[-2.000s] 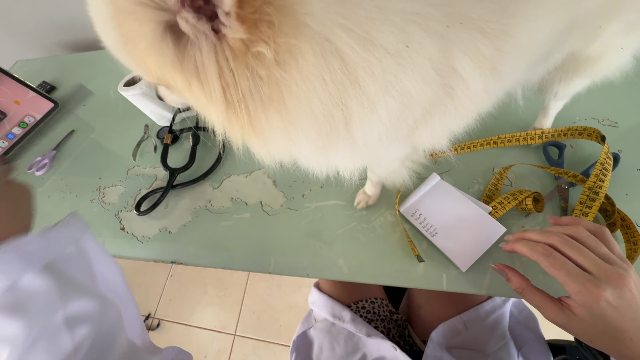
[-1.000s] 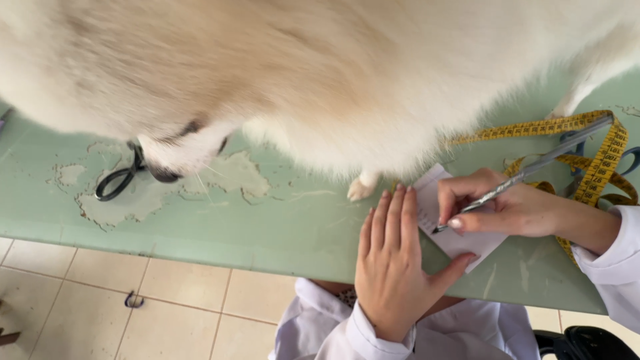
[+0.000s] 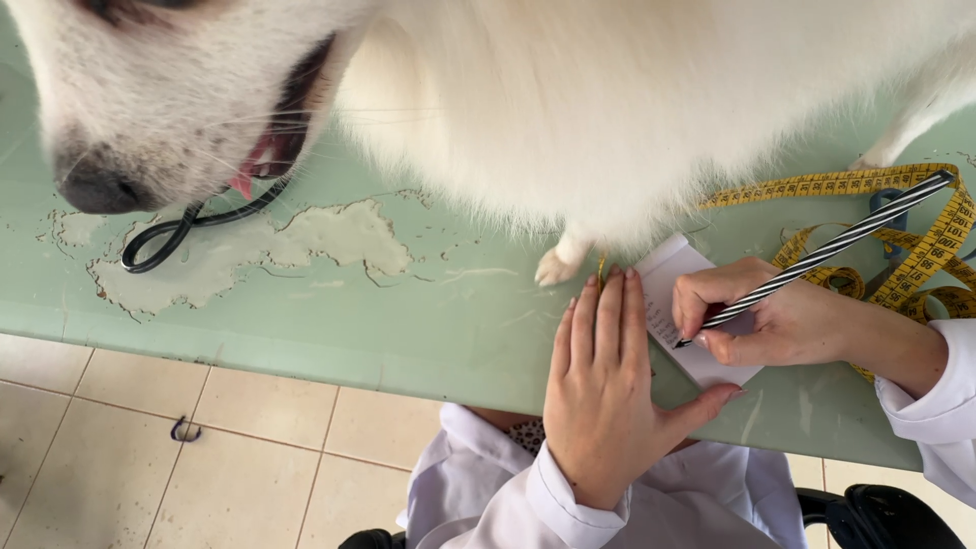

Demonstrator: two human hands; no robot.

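My right hand [image 3: 762,313] grips a black-and-white striped pencil [image 3: 831,255], its tip touching a small white notepad [image 3: 679,259] that bears handwriting. Flat beside the pad's left edge lies my left hand [image 3: 610,374], thumb at the pad's lower corner, fingers over the end of a thin yellow strip. A yellow measuring tape [image 3: 846,181] curls around and behind my right wrist, partly over blue-handled scissors [image 3: 888,206]. Just beyond my left fingertips is the front paw [image 3: 558,267] of a white, long-haired dog [image 3: 534,114] standing on the table.
The dog's head hangs at upper left, mouth open, over the black tube of a stethoscope [image 3: 164,229]. The green tabletop [image 3: 457,328] has peeled patches. Below its edge are floor tiles [image 3: 252,404] with a small dark loop, and black chair parts [image 3: 877,518].
My left hand has come to the notepad, and my right hand has taken hold of the pencil. The dog's head has turned, its open mouth now showing. The view has shifted closer.
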